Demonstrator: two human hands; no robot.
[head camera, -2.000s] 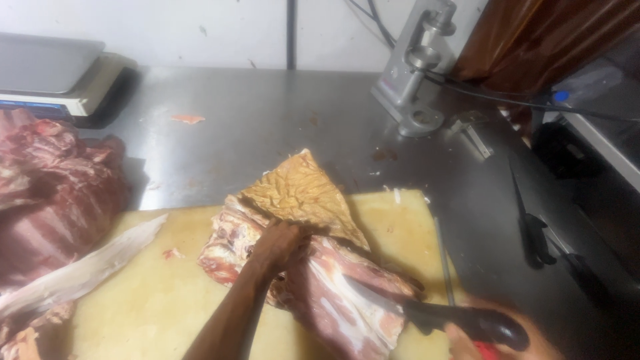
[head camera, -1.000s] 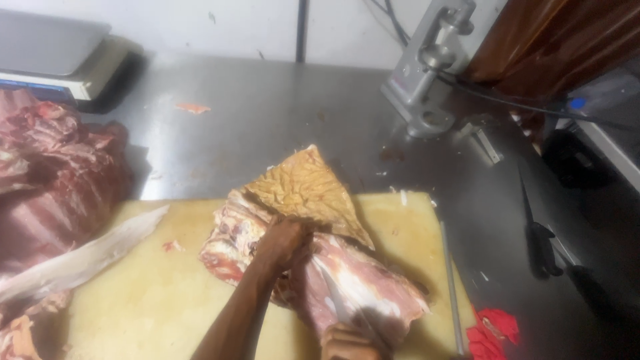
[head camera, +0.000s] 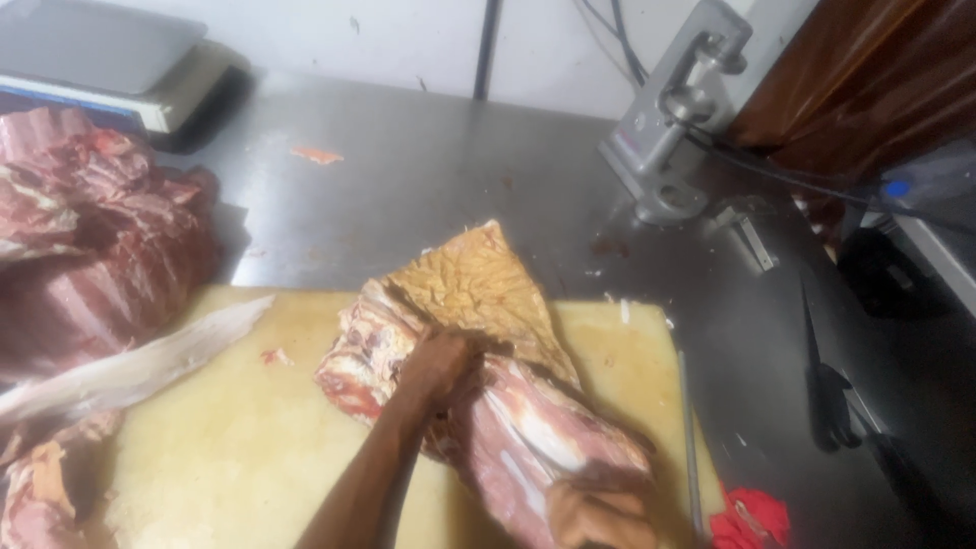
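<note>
A cut of raw meat on the bone (head camera: 518, 435), with a flap of wrinkled yellowish skin (head camera: 480, 290) at its upper side, lies across the yellow cutting board (head camera: 267, 450). My left hand (head camera: 446, 362) presses on its middle with curled fingers, gripping the meat where the skin flap meets it. My right hand (head camera: 598, 512) is curled at the lower right end of the meat, near the bottom edge. A thin pale strip, perhaps part of a knife blade, shows beside it on the meat; whether this hand holds a knife is hidden.
A large pile of raw meat (head camera: 99, 252) and a long white strip (head camera: 168, 358) lie left. Behind are a scale (head camera: 107, 53) and a grey metal device (head camera: 671, 122). Right of the board are a thin rod (head camera: 690, 450), a red cloth (head camera: 751, 518) and a black-handled knife (head camera: 827, 404).
My right hand has moved left from the board's lower right edge, where it held a black-handled knife, onto the meat. The red cloth has come into sight. My left hand stays on the meat.
</note>
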